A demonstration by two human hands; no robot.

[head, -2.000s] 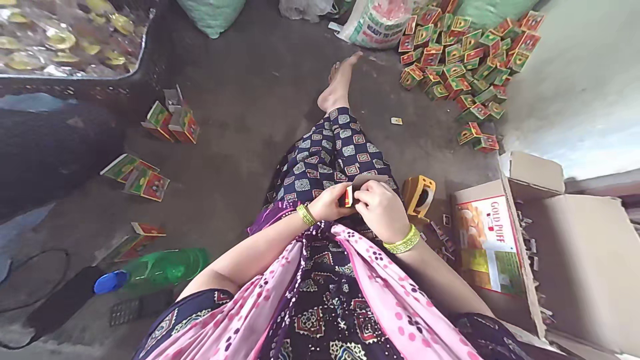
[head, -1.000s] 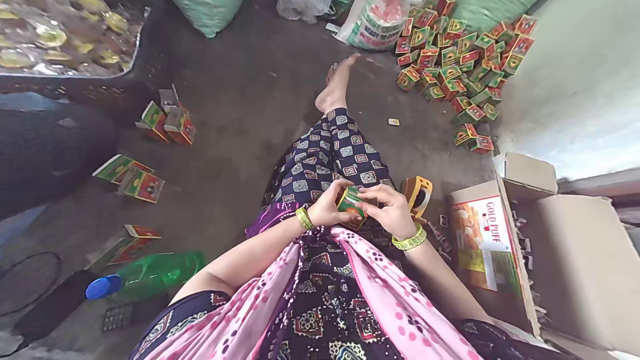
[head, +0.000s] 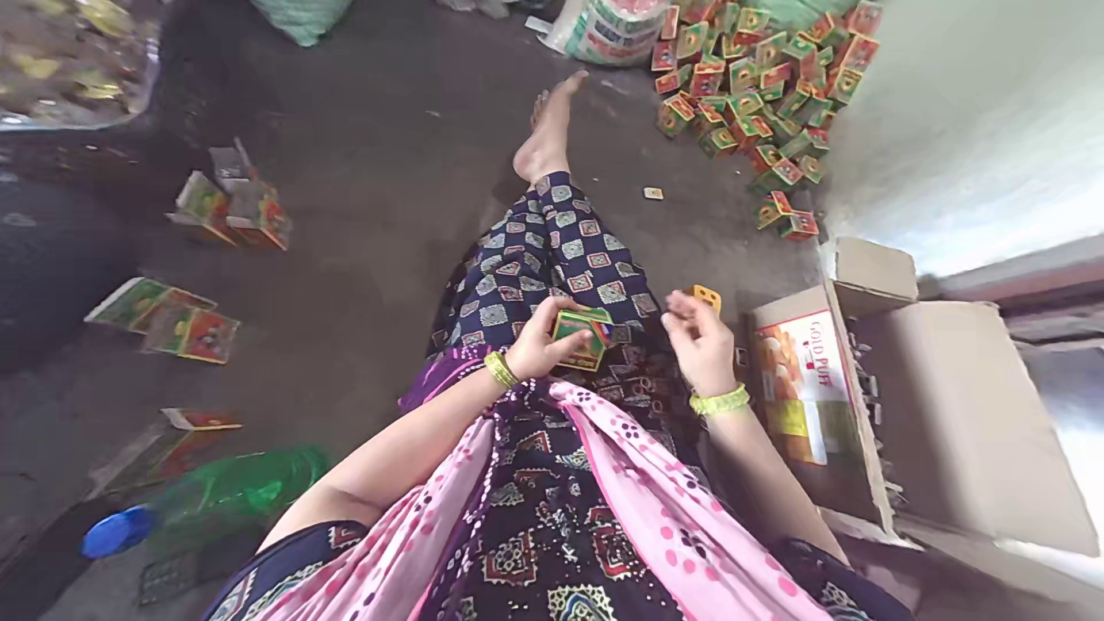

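Observation:
My left hand (head: 548,338) holds a small green, red and yellow printed carton (head: 584,339) above my lap. Its thumb lies across the front of the carton. To the right, apart from the carton, my right hand (head: 700,343) is raised with its fingers loosely bent; nothing shows in them, though they are slightly blurred. A yellow object with holes (head: 705,297) lies just behind the right hand, partly hidden. Beside my right forearm stands an open cardboard box (head: 798,388) with many small items inside, too small to tell.
Many similar cartons (head: 742,86) are heaped at the upper right beside a printed sack (head: 612,30). Flattened or open cartons (head: 190,323) lie on the floor at left. A green plastic bottle (head: 241,487) lies at lower left, below a black crate (head: 78,129) of wrapped items.
My right hand has moved off the carton to the right; one second ago both hands were on it. The carton's broad printed face now shows. The view has shifted somewhat.

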